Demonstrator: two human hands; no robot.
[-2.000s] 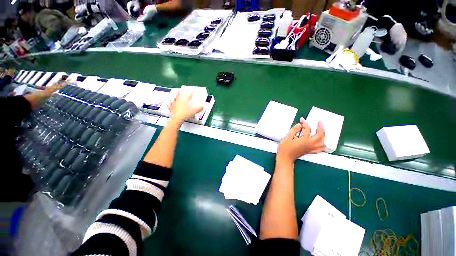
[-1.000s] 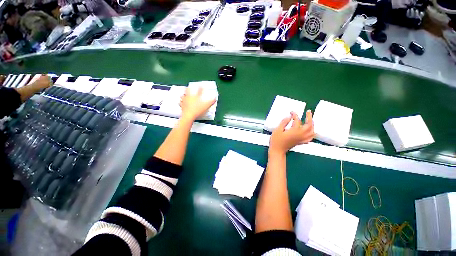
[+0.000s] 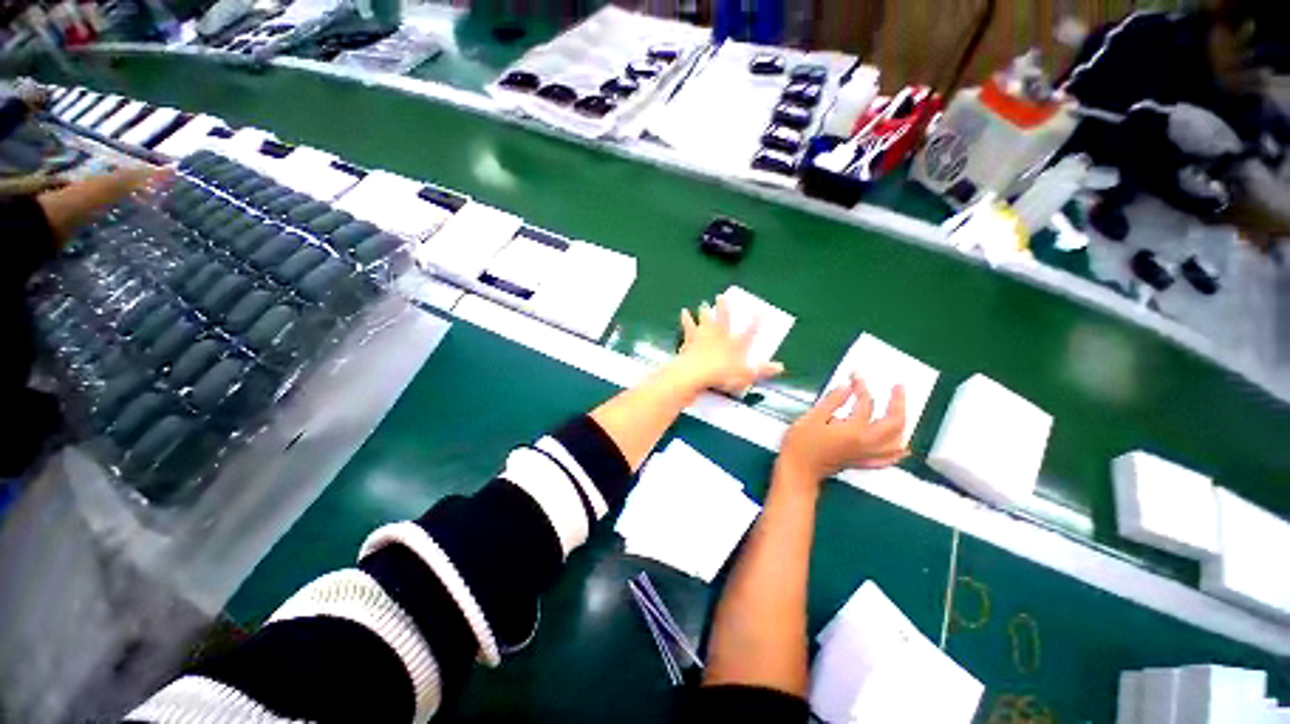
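Note:
My left hand [image 3: 723, 354] is spread over the left part of a white squarish box [image 3: 760, 323] at the near edge of the green belt. My right hand [image 3: 845, 436] lies over the near part of another white box [image 3: 891, 371], fingers apart and slightly curled; whether it presses on the box is hard to tell. A third white box [image 3: 993, 439] stands just right of it. A fanned stack of white leaflets [image 3: 689, 509] lies on the bench below my hands. More leaflets [image 3: 894, 672] lie by my right forearm.
A row of white boxes [image 3: 573, 290] runs left along the rail. A plastic-covered tray of grey ovals [image 3: 212, 333] is at left. A black case [image 3: 726, 238] lies on the belt. Two boxes [image 3: 1163, 502] are at right. Rubber bands [image 3: 1024, 641] lie on the bench. Another person's arm [image 3: 106, 195] reaches in.
My left hand has moved right from the end of the box row, and a box is now under it near my right hand. The view has shifted, and another box shows at far right.

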